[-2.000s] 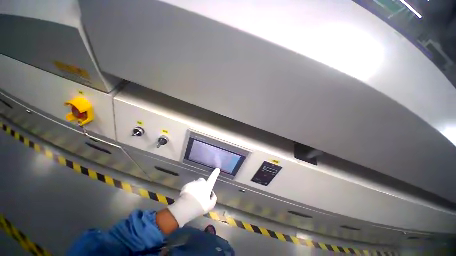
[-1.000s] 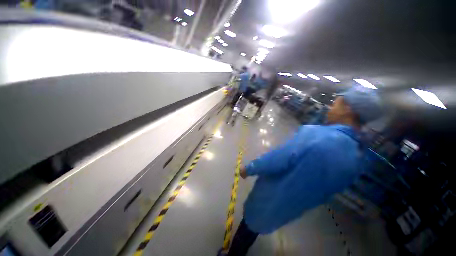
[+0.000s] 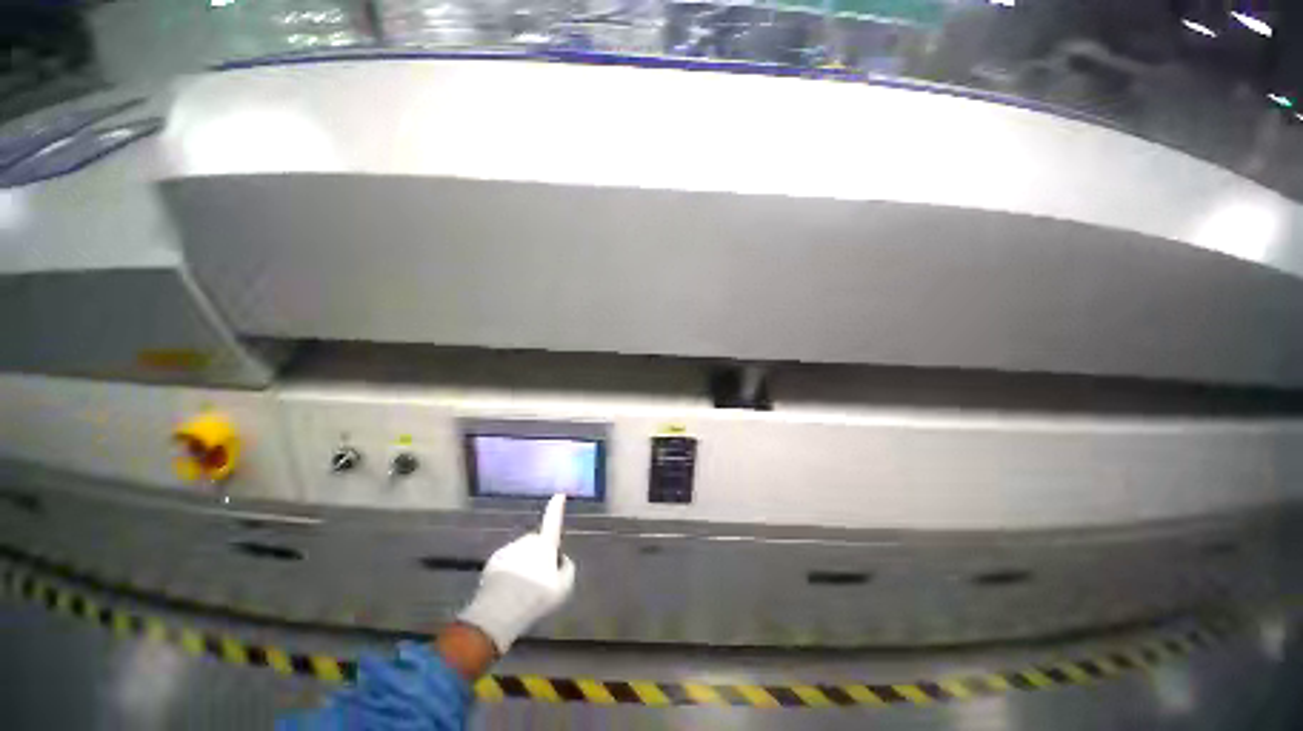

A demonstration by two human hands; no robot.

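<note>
The touchscreen point(image 3: 536, 466), a grey-framed rectangle with a pale lit display, is set in the front of the long white machine. My left hand point(image 3: 526, 578), in a white glove, points upward with its index finger extended and the other fingers curled. The fingertip is at the screen's lower edge; whether it touches is unclear. The hand appears to hold nothing. My right hand is not in view.
Two rotary switches point(image 3: 375, 461) and a yellow-red switch point(image 3: 209, 449) are left of the screen. A dark panel point(image 3: 672, 470) is to its right. The machine's large cover point(image 3: 715, 271) overhangs them. Yellow-black tape point(image 3: 615, 693) runs along the floor.
The view swung along the aisle past a person in blue, then back to the panel. My left hand was out of the picture one second ago and now points at the screen's lower edge.
</note>
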